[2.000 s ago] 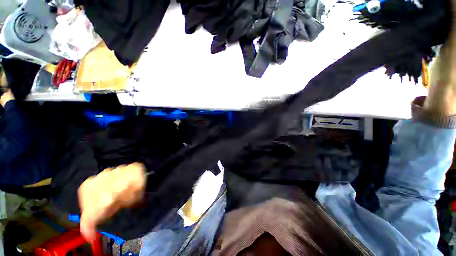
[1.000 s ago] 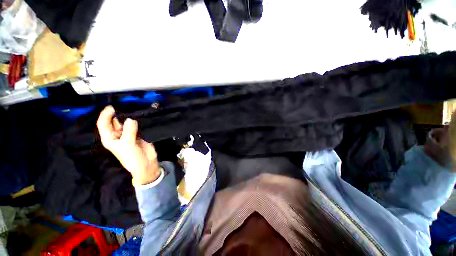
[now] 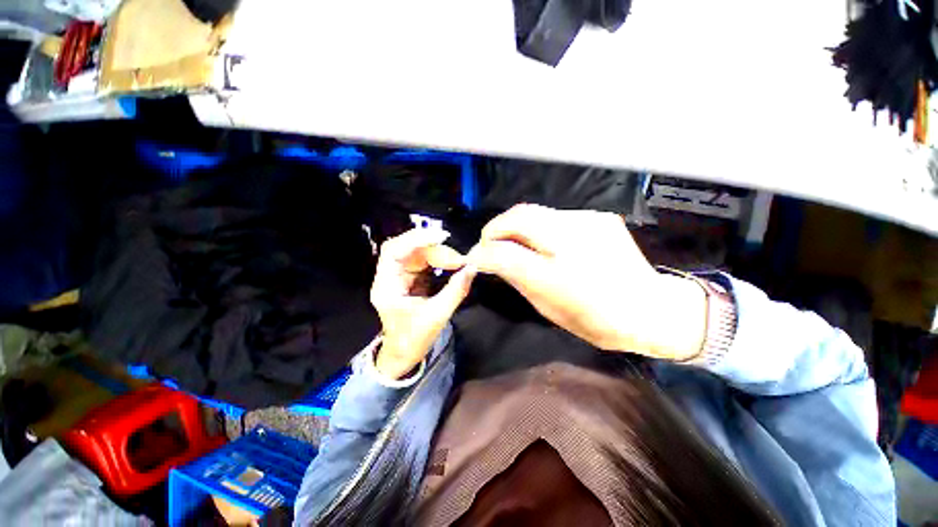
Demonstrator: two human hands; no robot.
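My left hand (image 3: 406, 304) and my right hand (image 3: 586, 283) meet at the fingertips in front of my chest. Thumbs and fingers are pinched close together. Black cloth (image 3: 499, 301) shows just under my right hand, but its edges merge with the dark background, so I cannot tell whether the fingers hold it. A small white piece (image 3: 425, 222) shows just behind my left fingertips.
The white table (image 3: 617, 113) crosses ahead, with black strip ends (image 3: 550, 29), a black tassel-like bunch (image 3: 887, 62), cardboard (image 3: 159, 46) and red-handled tools (image 3: 77, 51). Below left are black cloth (image 3: 226, 278), a red stool or basket (image 3: 144, 437) and a blue crate (image 3: 242, 468).
Both hands have come inward from wide apart and now meet. The long black strip no longer shows stretched across the view. The view has shifted, showing more floor at the left.
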